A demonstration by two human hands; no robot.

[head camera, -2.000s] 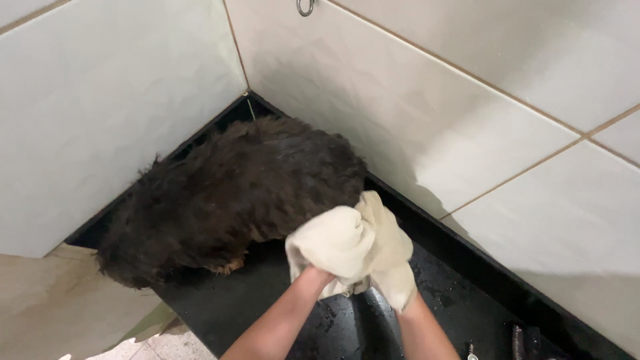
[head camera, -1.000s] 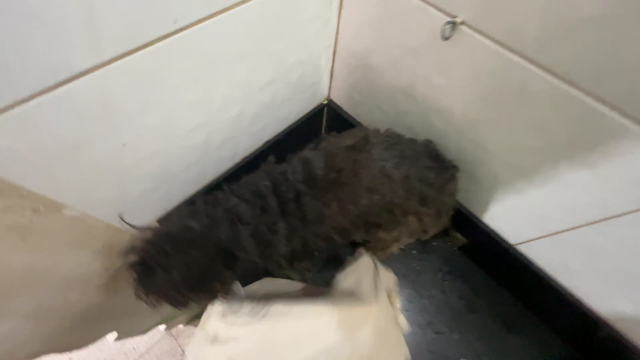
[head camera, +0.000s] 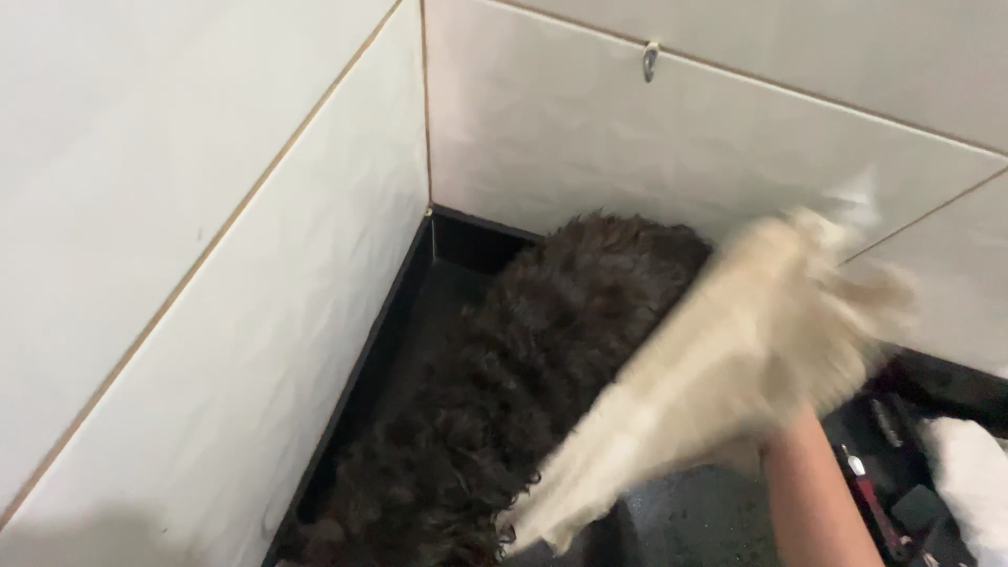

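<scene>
A dark, curly-haired dog [head camera: 512, 370] with damp-looking fur stands or crouches on a black surface in the tiled corner; its head cannot be made out. A cream cloth towel [head camera: 693, 354], blurred by motion, stretches along the dog's right side from lower centre up to the wall. My right forearm enters from the bottom right and reaches up to the towel. The towel covers my right hand, so its fingers and grip are hidden. My left hand does not show in the frame.
Light wall tiles meet behind the dog, and a metal ring [head camera: 650, 63] hangs on the right wall. At the lower right lie a dark red-handled tool [head camera: 874, 504], a dark brush-like item [head camera: 887, 421] and a white cloth [head camera: 972, 480]. The black surface [head camera: 693, 512] looks wet.
The towel, bunched around both hands two seconds ago, is now spread out and raised at the dog's right side. My left arm has left the view. The view has shifted.
</scene>
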